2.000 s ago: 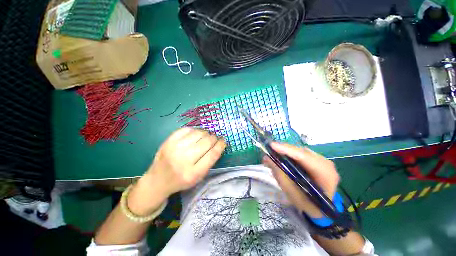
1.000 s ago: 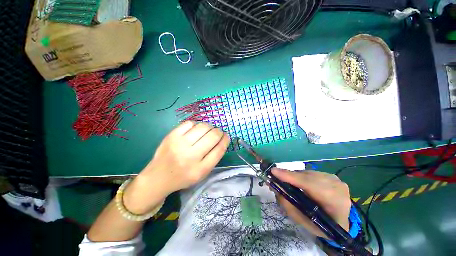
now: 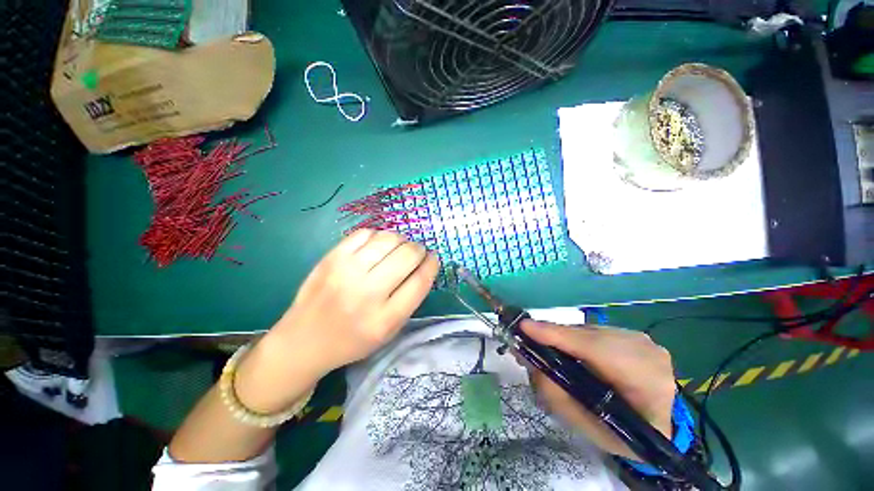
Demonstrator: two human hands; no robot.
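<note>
The green-blue PCB panel (image 3: 498,216) lies flat on the bench mat, with red lead wires (image 3: 383,206) fringing its left side. My right hand (image 3: 599,379) holds the black soldering iron (image 3: 565,369); its metal tip and a thin metal guide point at the panel's lower left edge. My left hand (image 3: 359,288) rests over the panel's lower left corner with fingertips pinched near the iron tip. Whether a wire is between those fingertips is hidden. A loose pile of red wires (image 3: 192,201) lies at the left.
A black fan (image 3: 489,53) stands behind the panel. A round pot (image 3: 704,120) with yellowish crumbs stands on white paper (image 3: 671,225) at the right. A torn cardboard box (image 3: 163,91), white cord loop (image 3: 335,93) and short dark wire (image 3: 326,199) are at the left.
The iron tip has moved from the panel's upper middle down to its lower left edge, beside my left fingertips. The camera view has shifted a little. Little differs from one second ago.
</note>
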